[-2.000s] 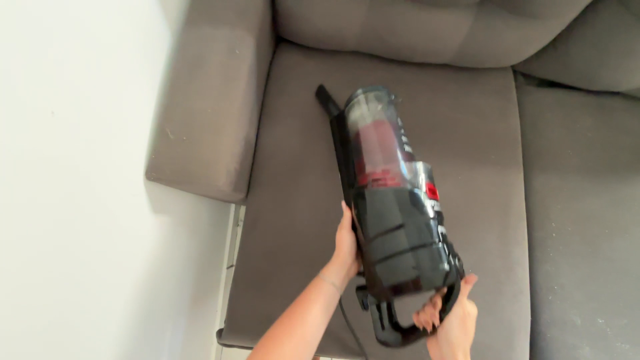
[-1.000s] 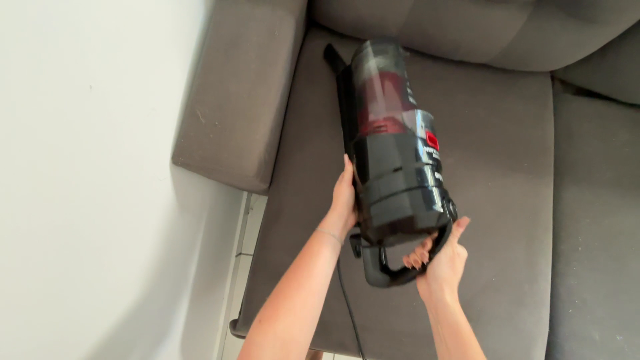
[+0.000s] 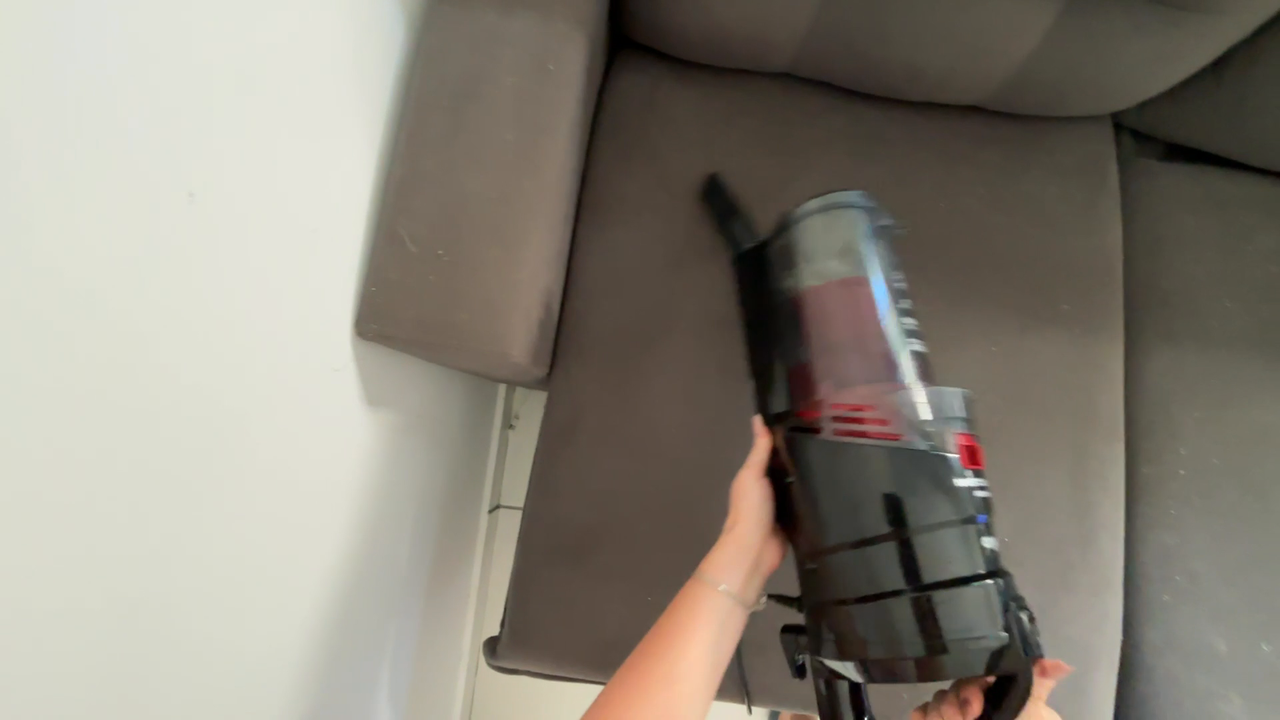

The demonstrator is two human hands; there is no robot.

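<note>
A black handheld vacuum cleaner (image 3: 900,560) with a clear dust container and a dark red inner part is held over the sofa seat cushion (image 3: 650,430). Its narrow nozzle (image 3: 730,212) points to the upper left, above the cushion. My left hand (image 3: 757,505) supports the left side of the body, with a thin bracelet at the wrist. At the bottom, my right hand (image 3: 985,697) is closed round the looped handle, partly hidden by it and cut off by the frame edge. A thin dark cord (image 3: 742,680) hangs below the vacuum.
The sofa's armrest (image 3: 480,200) stands left of the cushion, beside a white wall (image 3: 190,360). A backrest cushion (image 3: 900,50) runs along the top. Another seat section (image 3: 1200,420) lies to the right. Pale floor tiles (image 3: 522,450) show between wall and sofa.
Both hands, still holding the vacuum, have moved lower in view since one second ago. The nozzle was near the seat's back corner then and is now farther from the backrest.
</note>
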